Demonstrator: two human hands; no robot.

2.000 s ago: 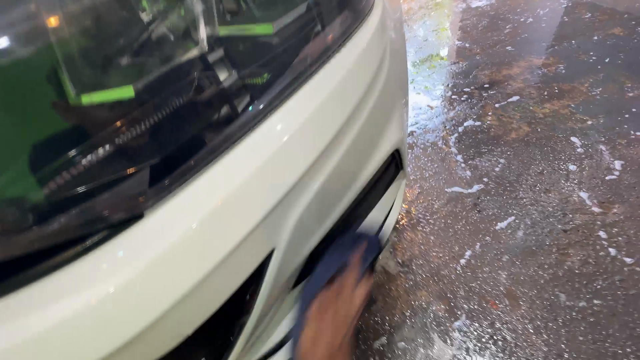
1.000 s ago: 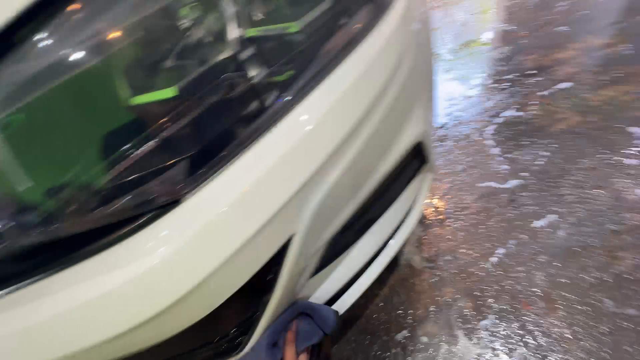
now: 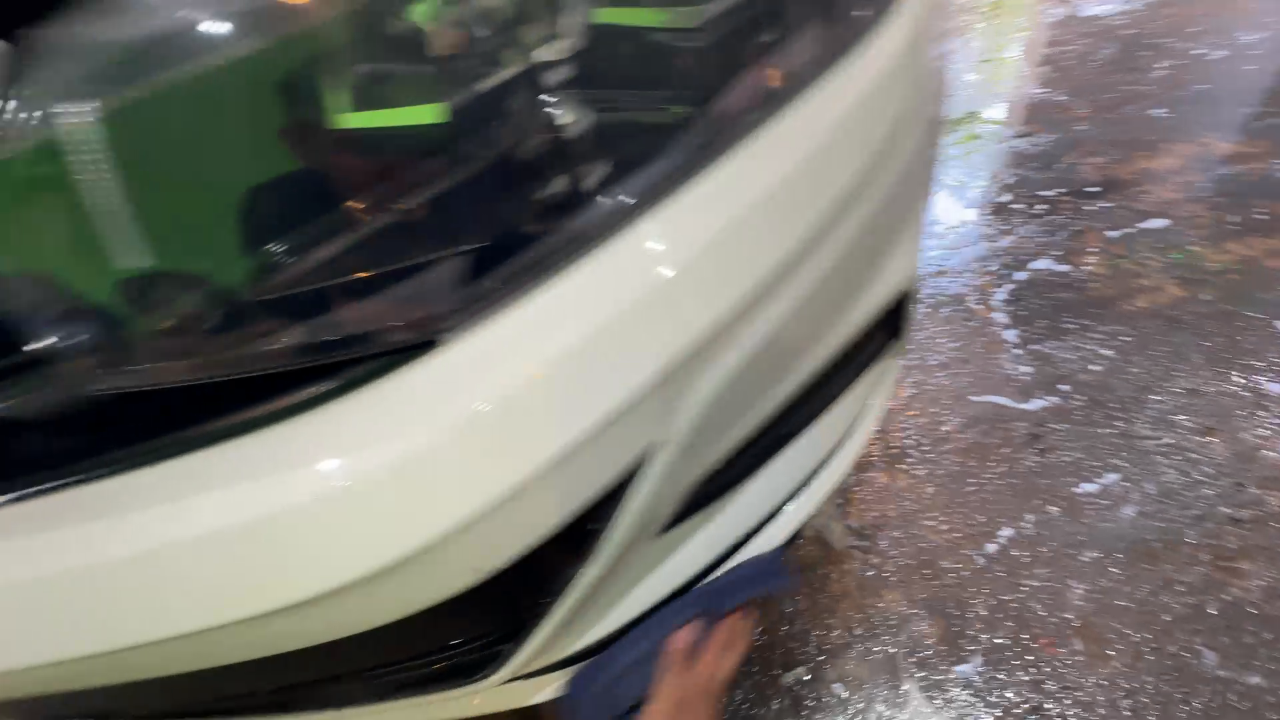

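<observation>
My right hand (image 3: 700, 665) is at the bottom edge, right of the middle, with its fingers on a dark blue cloth (image 3: 665, 625). The cloth lies against the lowest lip of the white front bumper (image 3: 590, 330) of a large vehicle. Just above it are a thin dark seam and a long black recess (image 3: 795, 425). A second, wider black opening (image 3: 480, 615) lies to the left. Only fingers and part of the hand show, somewhat blurred. My left hand is not in view.
The dark windshield (image 3: 250, 230) fills the upper left, with green panels, lights and a person's dark outline showing in the glass. Wet, shiny ground (image 3: 1080, 480) with patches of white foam stretches along the right side.
Between the first and second frames, my right hand moved left and down along the bumper with the cloth. Since then it has moved right, to the lower lip.
</observation>
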